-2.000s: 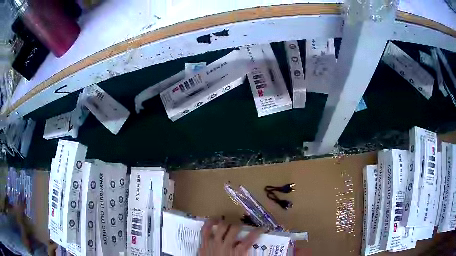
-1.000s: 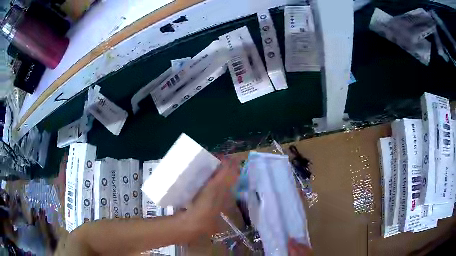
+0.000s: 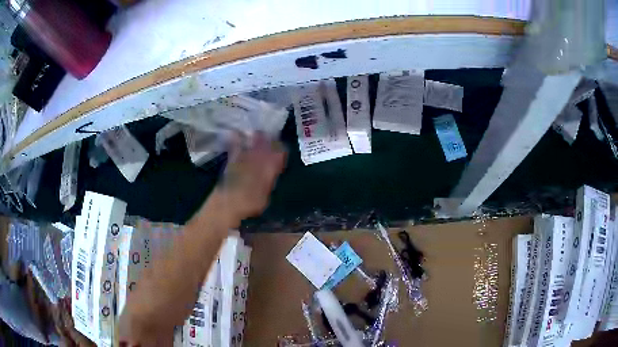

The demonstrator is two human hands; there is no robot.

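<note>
My left hand [image 3: 254, 173] reaches from the lower left over the green belt. It is blurred, at a whitish, crinkled, see-through thing [image 3: 254, 115]; whether it grips this is unclear. My right hand is out of the picture. On the brown cardboard lie a white card [image 3: 312, 259], partly over a light blue card [image 3: 345, 261], and a slim white handle-like stick [image 3: 339, 320]. Black cables [image 3: 410, 254] and narrow clear bags [image 3: 387, 301] lie around them, some cut off by the lower edge.
White retail boxes stand in rows at left [image 3: 95, 268] and right [image 3: 566, 271]. My forearm hides part of the left row. More boxes [image 3: 322, 125] and a blue packet [image 3: 450, 137] lie on the belt [image 3: 379, 179]. A white post [image 3: 522, 135] and wood-edged shelf [image 3: 237, 47] stand ahead.
My left hand has moved up over the belt, without the white box-like piece. The folded white sheet and right fingertips are gone from view. White and blue cards and a white stick now show on the cardboard.
</note>
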